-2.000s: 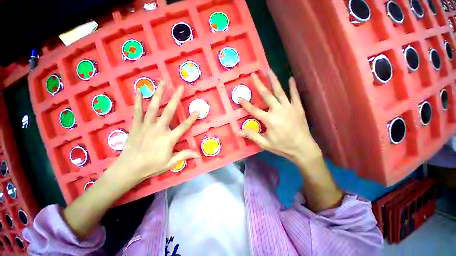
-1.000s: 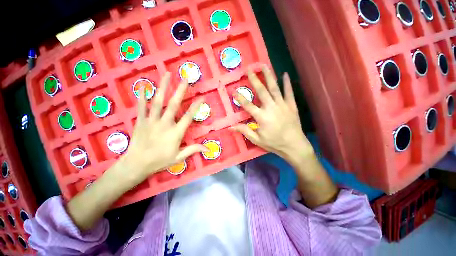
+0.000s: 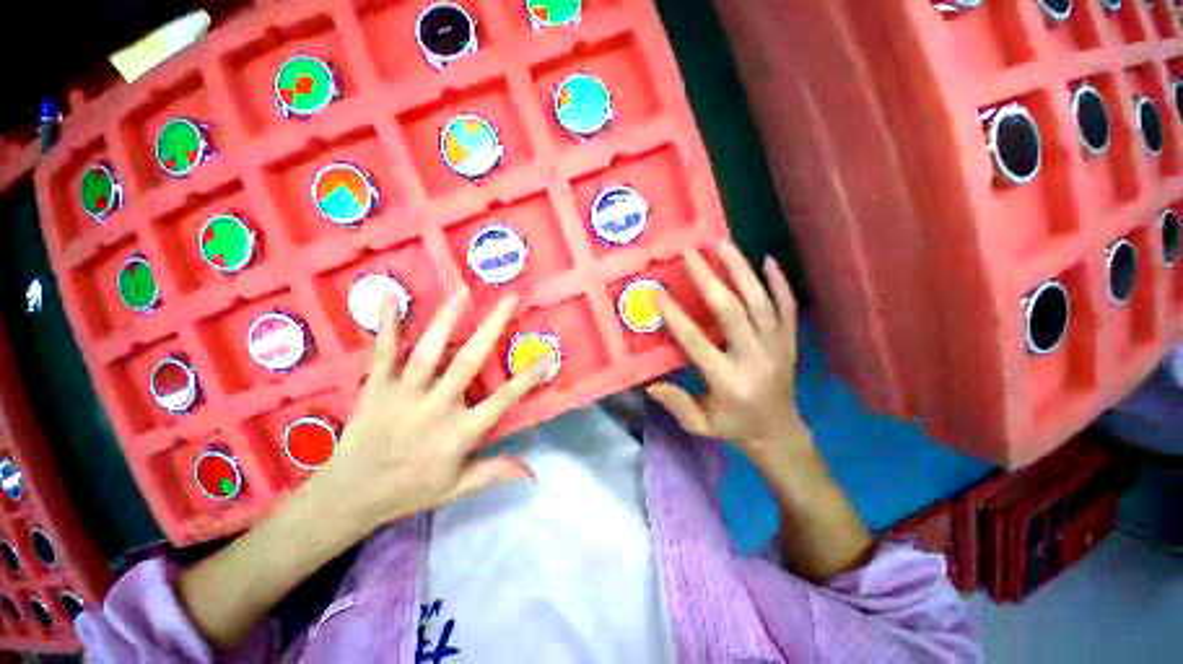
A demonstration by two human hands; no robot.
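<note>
The coral-red foam tray lies tilted in front of me, with round watch units in its pockets. My left hand is spread over the near rows, its index finger at a yellow-screen watch and another fingertip at a white-screen watch. My right hand is spread at the near right corner, index fingertip beside another yellow watch. Two blue-and-white screens show in the row behind. Green screens fill much of the far left, and one watch is black. Part of the near row is hidden under my left hand.
A thick stack of coral-red trays with dark watches stands at right. Another tray with watches is at lower left. A pale paper slip and a marker pen lie at upper left. Dark red trays are at lower right.
Both hands have moved toward the near row of the tray. Two screens that were white are now blue and white. The tray sits higher and further left in view.
</note>
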